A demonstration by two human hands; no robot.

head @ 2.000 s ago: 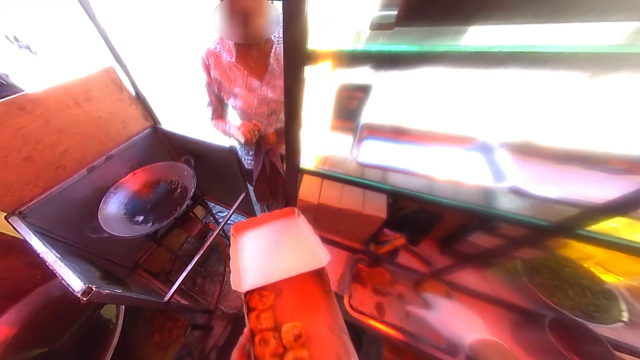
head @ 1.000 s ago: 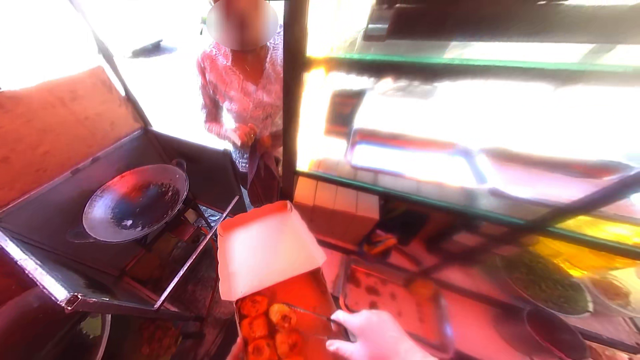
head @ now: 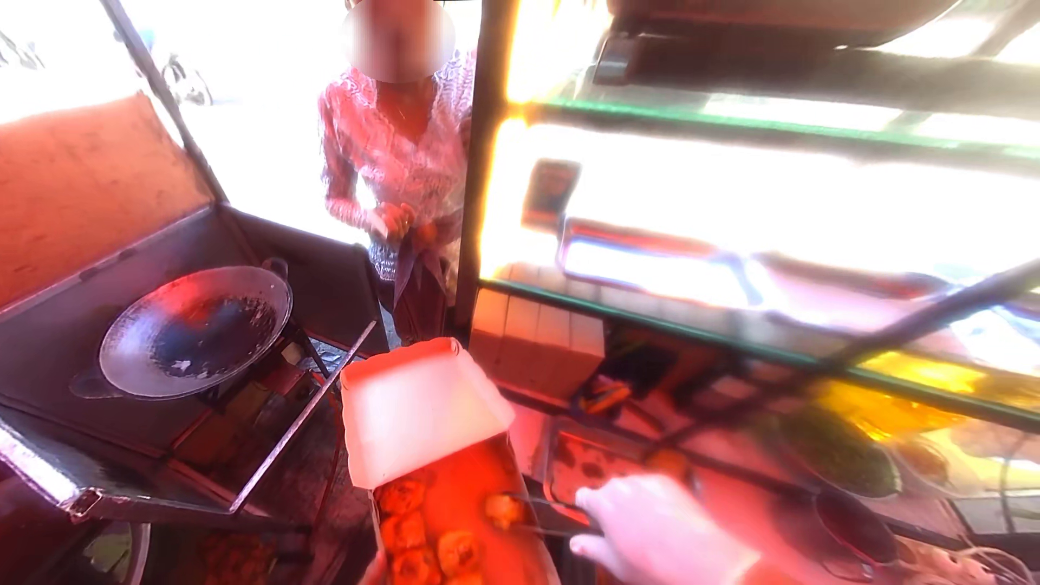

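My left hand [head: 375,567] shows only a sliver at the lower left edge of an open paperboard food box [head: 366,431], which it holds. The box lid stands raised, white inside. Several browned round food pieces [head: 459,552] lie in the box under reddish light. My right hand [head: 658,524], bright and blurred, is closed on metal tongs [head: 556,516]. The tongs' tips are at one food piece [head: 505,510] over the right part of the box; whether it touches the box floor I cannot tell.
A wok [head: 195,333] rests in the metal stall frame at left. A person [head: 398,154] stands beyond, hands together. Right are a glass case with a green-edged shelf [head: 731,333], stacked pale boxes [head: 536,341], a metal tray [head: 561,463], and a bowl of greens [head: 845,455].
Two seconds ago my right hand was out of view; one second ago it was at the box with the tongs. The tongs and a food piece are now farther right over the box.
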